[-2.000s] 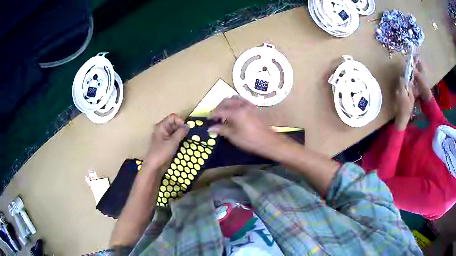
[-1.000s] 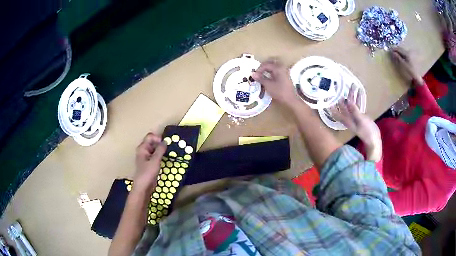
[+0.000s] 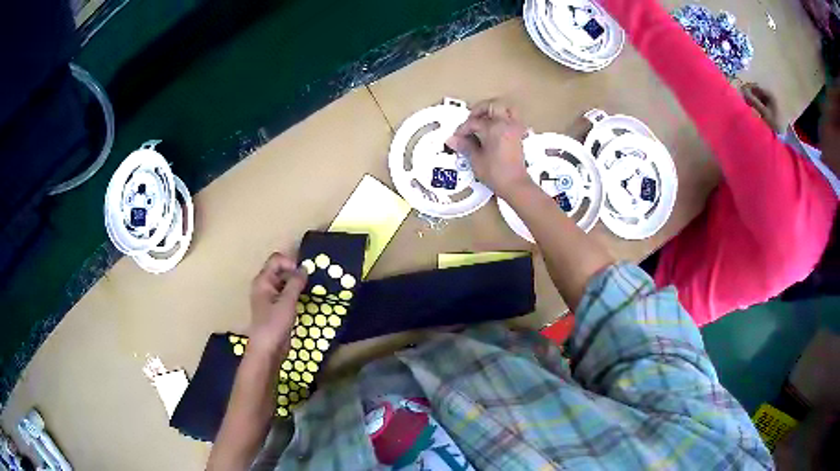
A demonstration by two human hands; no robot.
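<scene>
A black adhesive pad sheet (image 3: 333, 250) with many yellow dots lies in front of me. My left hand (image 3: 279, 292) grips its left edge near the top. A white base plate (image 3: 421, 147) with curved slots and a dark square lies beyond the sheet. My right hand (image 3: 493, 145) is over this plate's right side, fingertips together at its middle. Whether the fingers hold a small pad cannot be made out. Yellow backing paper (image 3: 370, 217) lies beside the sheet's top end. A plain black strip (image 3: 442, 296) lies to the right of the sheet.
Another white plate (image 3: 582, 177) lies partly under my right wrist, beside overlapping plates (image 3: 650, 150). More stacks stand at far left (image 3: 140, 204) and top right (image 3: 562, 35). A neighbour's red sleeve (image 3: 728, 120) reaches across the right side near a glittering pile (image 3: 735, 46). Pale bits (image 3: 152, 366) lie left.
My right hand stays at the same plate, its fingers shifted slightly left. A plate at right has moved nearer that plate. The neighbour's arm has swung across towards the top stack. My left hand has barely moved.
</scene>
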